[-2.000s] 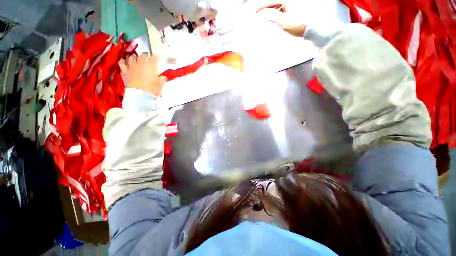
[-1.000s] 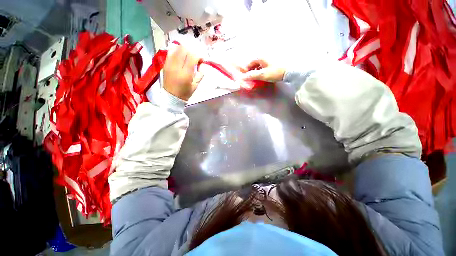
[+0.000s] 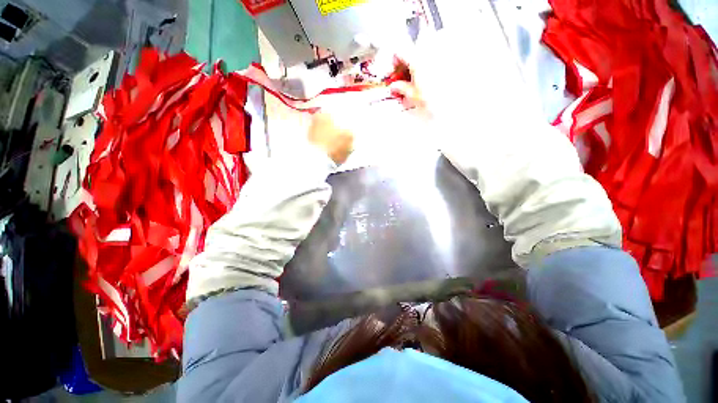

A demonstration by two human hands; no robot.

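A red strip with a pale stripe (image 3: 309,102) runs from the left pile across the white machine bed, under the sewing machine head (image 3: 334,31). My right hand (image 3: 413,93) pinches the strip's right part close to the small dark needle parts (image 3: 337,68). My left hand (image 3: 329,135) lies on the bed just below the strip. Glare washes out its fingers, so its grip on the strip cannot be told. The needle tip and the strip's far end are not clear.
A large red strip pile (image 3: 149,165) stands beside my left sleeve, and another (image 3: 661,149) hangs at the right. The shiny metal plate (image 3: 386,228) lies between my forearms. Cardboard (image 3: 126,370) shows under the left pile. A green panel (image 3: 211,31) stands at the back left.
The strip has moved up from the bed's near edge to the needle area. My right hand moved up with it, and my left hand moved right and slightly down. More of the machine head shows.
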